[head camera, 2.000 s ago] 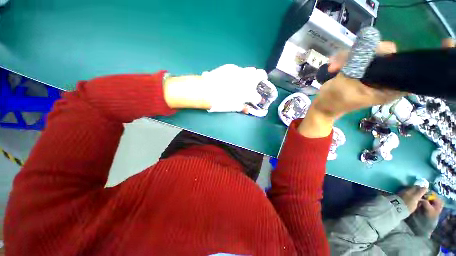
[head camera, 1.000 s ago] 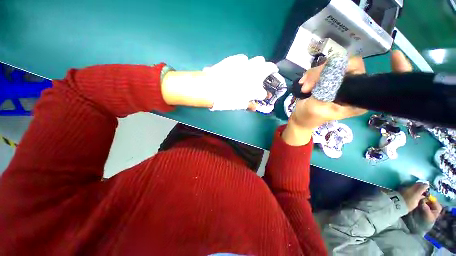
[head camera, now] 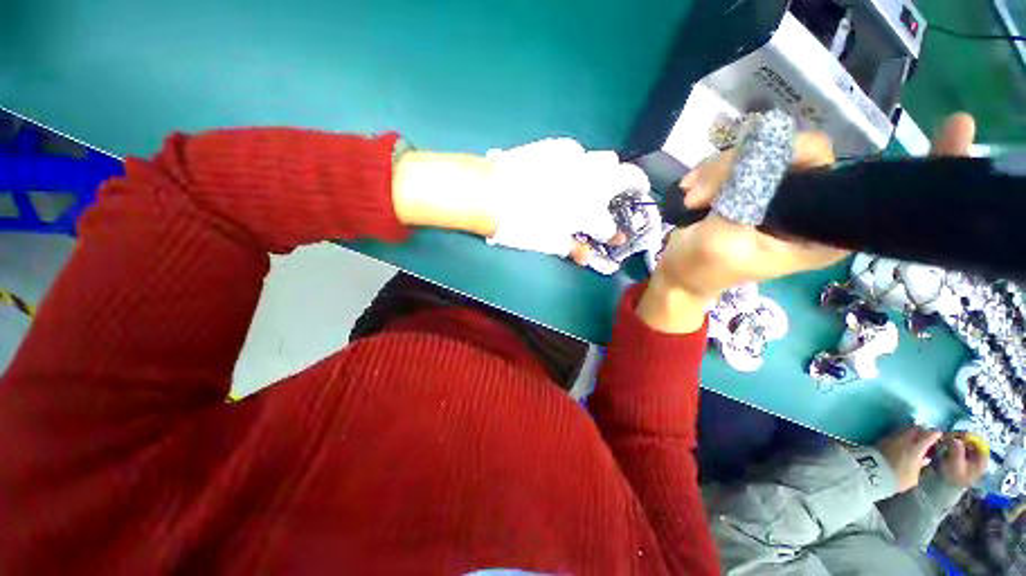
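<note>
My left hand (head camera: 557, 197), in a white glove, holds a white housing half with a board (head camera: 632, 228), its open face with dark and silver parts showing. My right hand (head camera: 720, 242), with a speckled grey wrap (head camera: 756, 169) on a finger, grips a thick black electric screwdriver (head camera: 889, 208). The driver lies nearly level, its black nose (head camera: 675, 207) close to the housing's right side. Whether the bit touches a screw cannot be seen. Part of the housing is hidden by the glove and my right hand.
The grey-white screw feeder (head camera: 804, 84) stands behind my right hand. More housings with boards (head camera: 745, 326) lie right of my right wrist. A joined assembly (head camera: 857, 343) and rows of white units (head camera: 996, 338) are farther right. A neighbouring worker's hands (head camera: 928, 456) are at lower right.
My right hand and the driver have moved left and down from the feeder front to the housing. The housing remains in my left hand. The view has shifted slightly.
</note>
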